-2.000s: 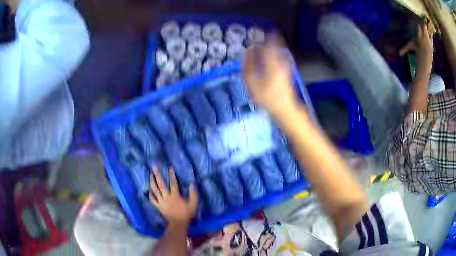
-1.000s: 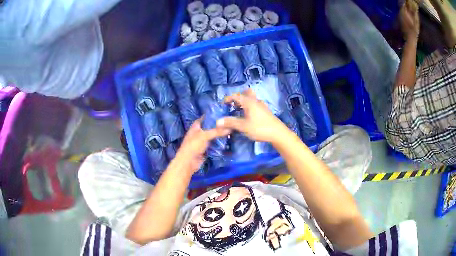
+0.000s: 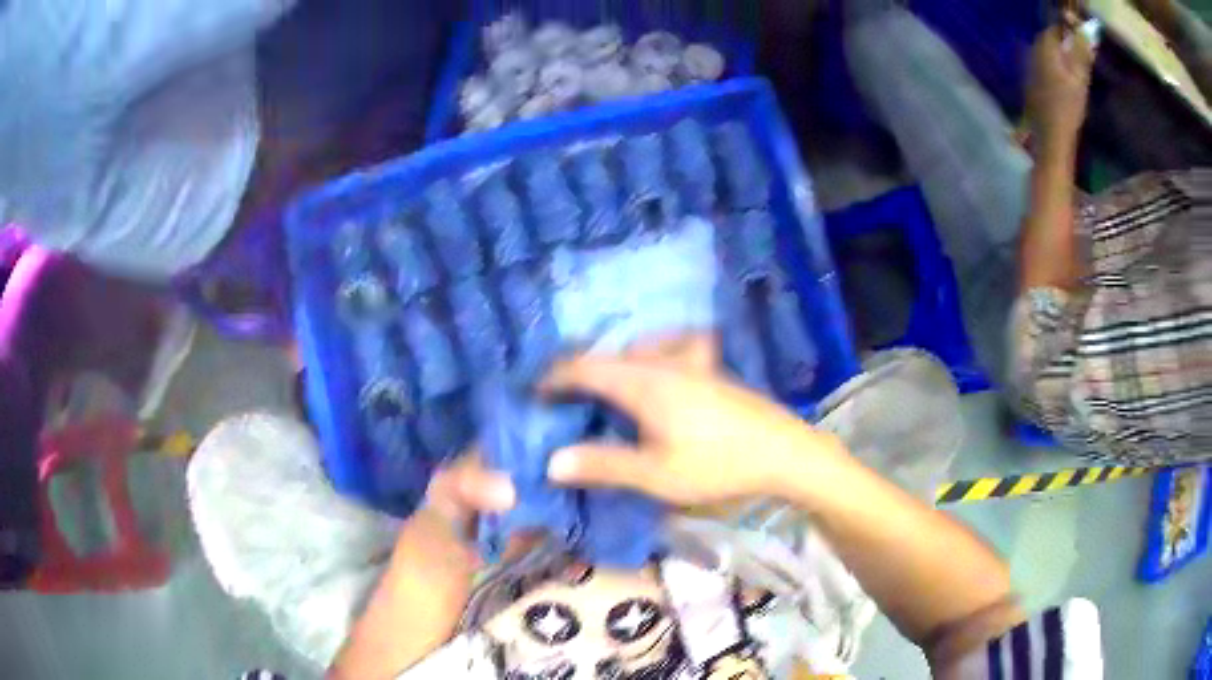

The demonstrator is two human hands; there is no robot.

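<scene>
A blue plastic crate (image 3: pixel 308 319) lies tilted across my knees. Blue cylindrical pieces (image 3: pixel 552 197) lie in rows in it, and a bare pale liner sheet (image 3: pixel 635 286) shows in the middle. My left hand (image 3: pixel 465 498) is at the crate's near edge, against the left side of a blurred blue piece (image 3: pixel 532 452). My right hand (image 3: pixel 685 432) is over the near edge with thumb and fingers spread around the right side of this piece. The blur hides how many pieces are between my hands.
Behind is another blue crate (image 3: pixel 449 83) with pale ring pieces (image 3: pixel 585 60). A person in light blue (image 3: pixel 120 133) is at left, above a red stool (image 3: pixel 106 511). A person in a plaid shirt (image 3: pixel 1130 312) sits at right near a blue stool (image 3: pixel 930 286). Yellow-black tape (image 3: pixel 1050 481) crosses the floor.
Both hands have moved from the middle of the crate toward my body, with blue material between them. More of the pale liner sheet shows. The crate sits slightly further left in view.
</scene>
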